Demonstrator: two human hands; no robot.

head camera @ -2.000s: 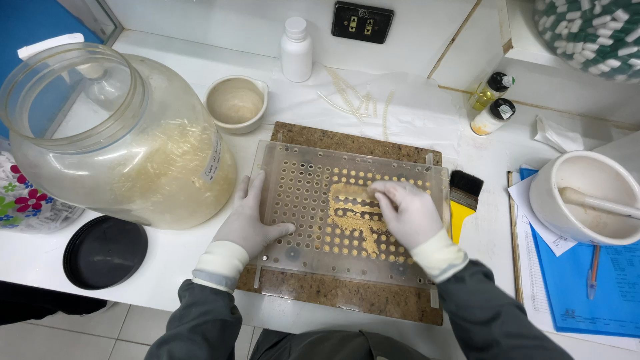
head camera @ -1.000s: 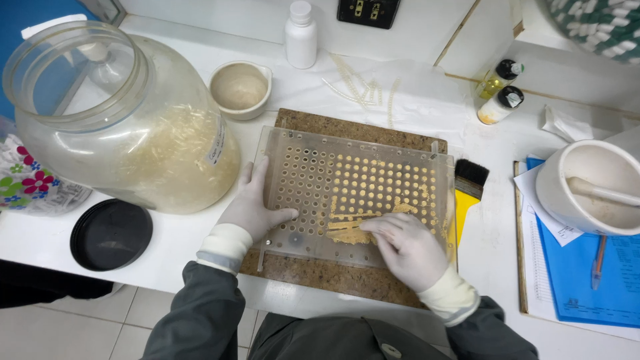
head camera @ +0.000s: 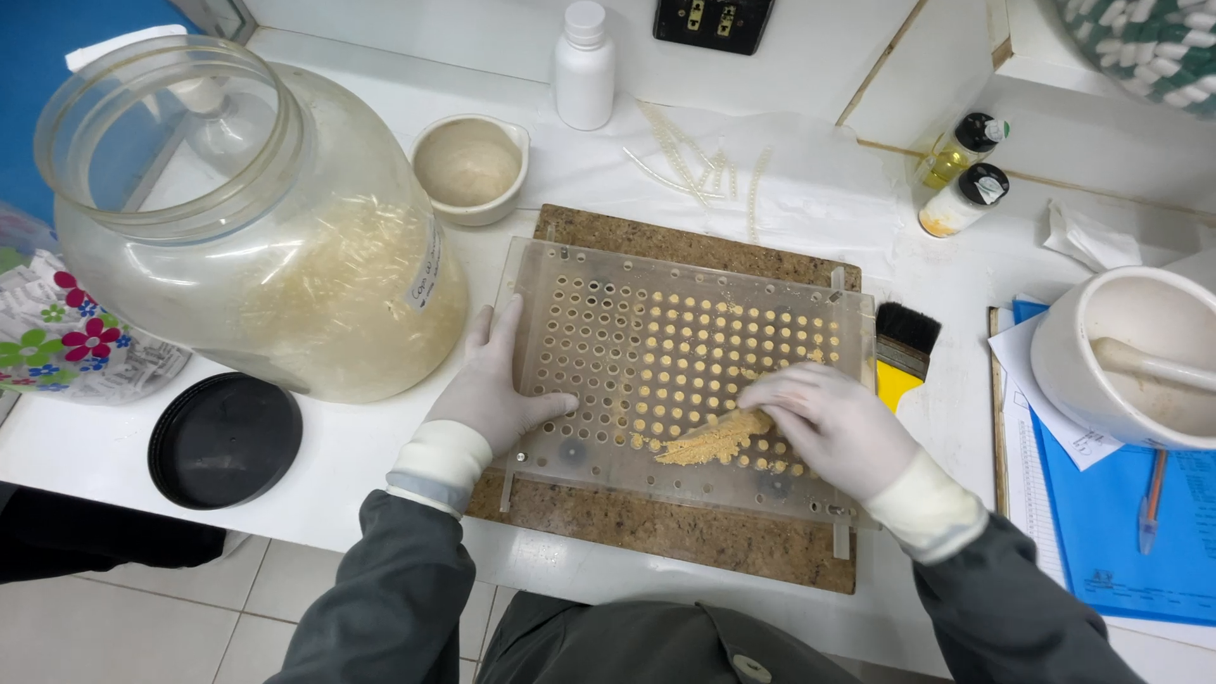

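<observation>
A clear plastic capsule-filling board [head camera: 589,380] lies on a brown stone slab [head camera: 665,532]. Yellowish powder fills the holes in its middle and right part; the leftmost columns look unfilled. My left hand [head camera: 494,389], gloved, rests spread on the board's left edge, thumb over the holes. In my gloved right hand [head camera: 826,418] is a thin, flat scraper [head camera: 746,418], mostly hidden by fingers and powder, its edge low on the board. A heap of powder [head camera: 698,446] lies along it. Just right of the board is a brush with a yellow handle [head camera: 896,383].
A large jar of empty capsules [head camera: 351,285], its black lid [head camera: 225,440] and a small mortar [head camera: 470,169] stand left. Behind are a white bottle [head camera: 584,71] and capsule strips [head camera: 684,157]. Right are two small bottles [head camera: 961,199], a mortar with pestle [head camera: 1073,351] and a blue folder [head camera: 1111,532].
The powder heap under my right hand has changed shape and now lies slanted on the lower middle of the board. Rows that powder covered two seconds ago show as separate filled holes. My left hand keeps its place.
</observation>
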